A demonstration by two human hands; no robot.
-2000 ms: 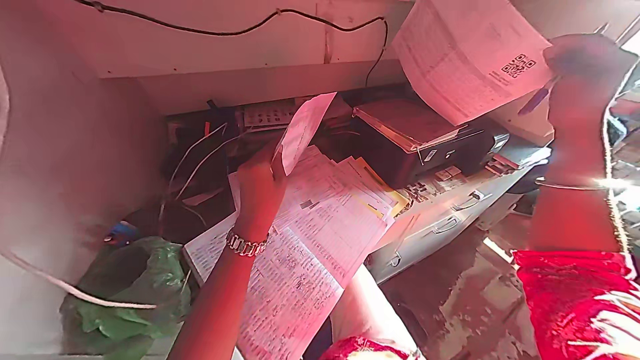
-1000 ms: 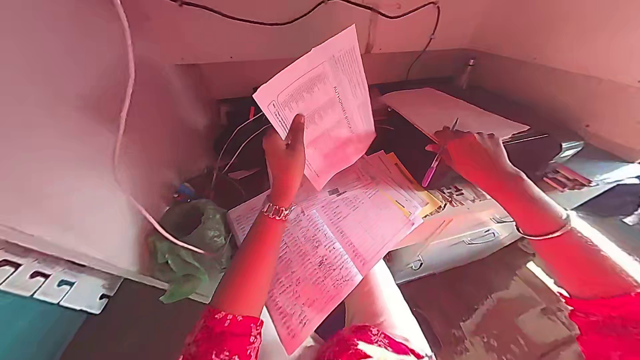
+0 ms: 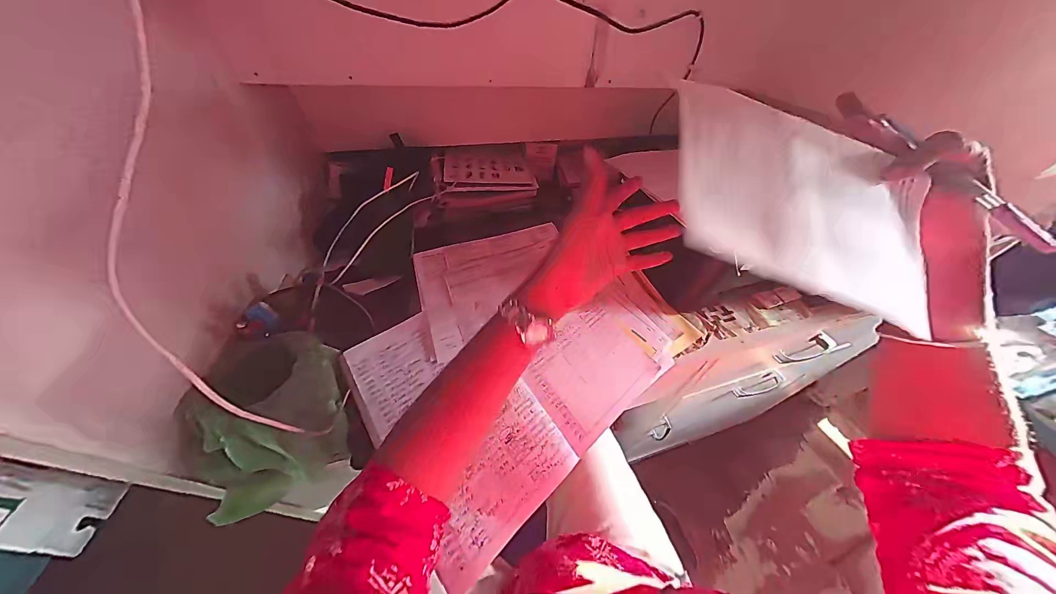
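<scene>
My left hand [image 3: 598, 239], with a metal watch or bracelet at the wrist, is spread open above the papers and holds nothing. My right hand [image 3: 940, 161] is raised at the right and grips a blurred sheet of paper [image 3: 792, 198] by its right edge, along with a pen [image 3: 1011, 216]. Below my left arm an open notebook with handwriting [image 3: 511, 462] lies tilted, with loose printed sheets [image 3: 487, 280] and a yellow-edged paper [image 3: 681, 334] on and beside it. Part of the printer behind is hidden by the raised sheet and my hand.
A green plastic bag [image 3: 272, 421] stands at the left by a hanging white cable [image 3: 124, 223]. Thin white wires and a stack of booklets [image 3: 491, 173] lie at the back. A pale metal case or drawer front with handles [image 3: 742, 371] runs along the right.
My left hand has let go of the paper it held upright a second ago, and its fingers are now spread. My right hand has risen and now holds a sheet.
</scene>
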